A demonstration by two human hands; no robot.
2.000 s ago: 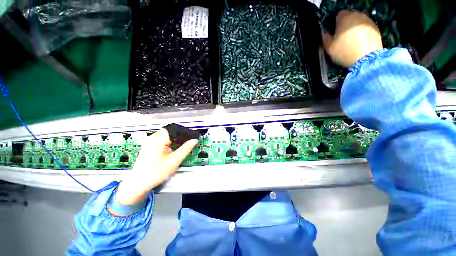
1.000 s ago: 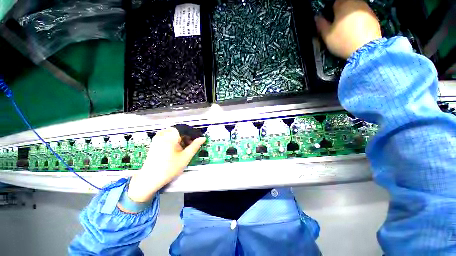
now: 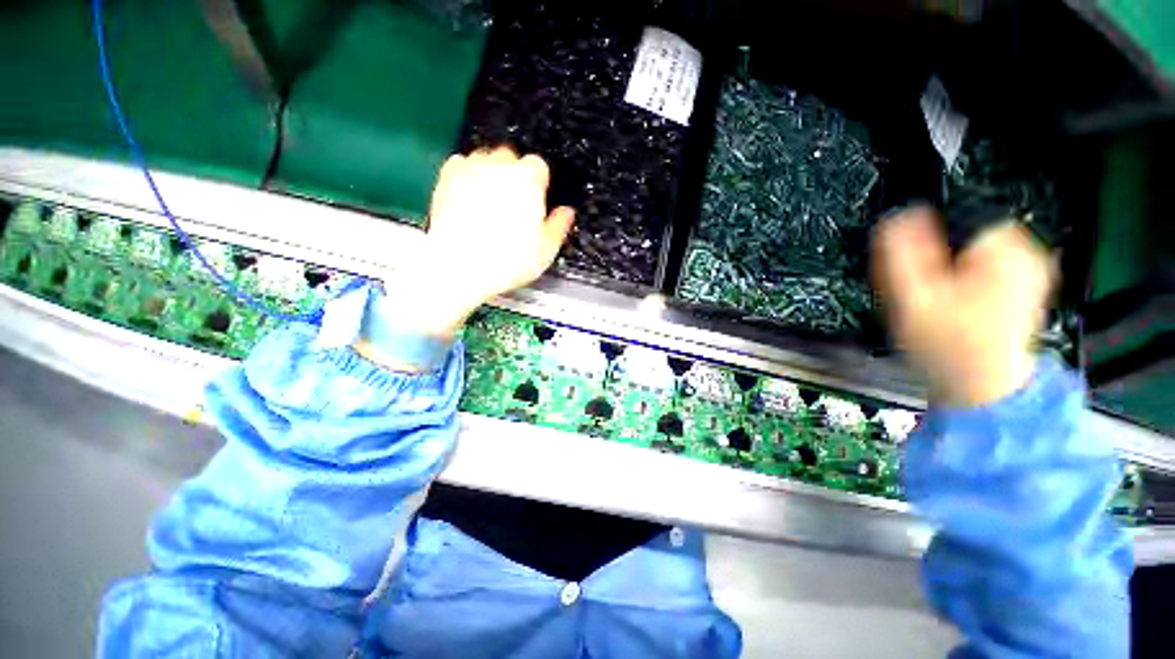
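Observation:
A strip of green circuit boards [image 3: 619,393] with white patches lies in the pale rail. My left hand [image 3: 490,232] is over the rail's far edge and the near left corner of the bin of dark cylinders [image 3: 606,142]; its fingertips are over that bin's edge, and what they hold, if anything, is hidden. My right hand [image 3: 966,303] is blurred, in front of the right bin [image 3: 1012,174], thumb and fingers apart; I cannot tell if small parts are in it. The middle bin [image 3: 786,193] holds green-silver cylinders.
The pale metal rail [image 3: 644,496] runs across the view, slanting down to the right. A thin blue cord [image 3: 148,180] crosses it at left to my left wrist. Green surface [image 3: 361,116] lies beyond the rail at left. White labels [image 3: 665,75] sit on the bins.
The view has turned, so rail and bins slant. My left hand has moved off the boards to the dark-cylinder bin. My right hand has come back out of the right bin, towards me.

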